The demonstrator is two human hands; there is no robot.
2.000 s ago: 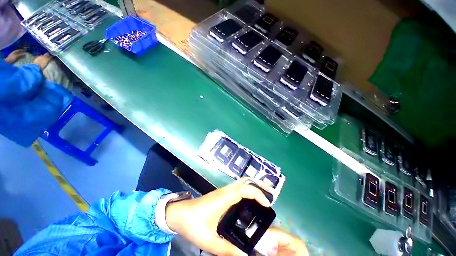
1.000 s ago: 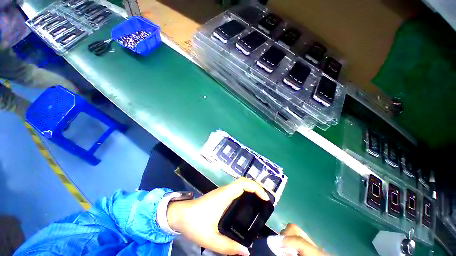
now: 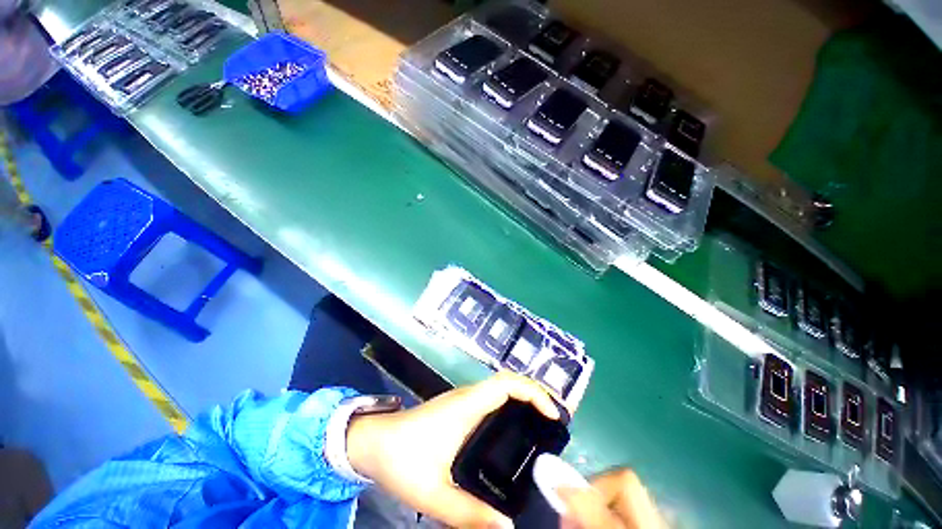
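My left hand (image 3: 429, 455), with a pale band at the blue sleeve cuff, holds a black device housing (image 3: 498, 457) over the bench's front edge. The housing is a rounded rectangle with small pale lettering on its face. My right hand (image 3: 615, 501) is cut off by the bottom edge and blurred. Its fingers hold a white cloth (image 3: 558, 484) against the housing's lower right side. A dark piece shows below the cloth; I cannot tell what it is. A white-edged strip with dark squares (image 3: 506, 331) lies flat on the green bench beyond my left hand.
Stacked clear trays (image 3: 547, 196) hold black devices at the back. A lower tray (image 3: 723, 398) and a white bottle (image 3: 811, 498) are at the right. A blue bin (image 3: 310, 91) of small parts and black scissors (image 3: 199, 98) lie farther left. A blue stool (image 3: 114, 232) stands on the floor.
The white cloth in my right hand has moved up onto the housing's lower right part. My left hand still holds the housing. The coworker at the left has moved away from the stool.
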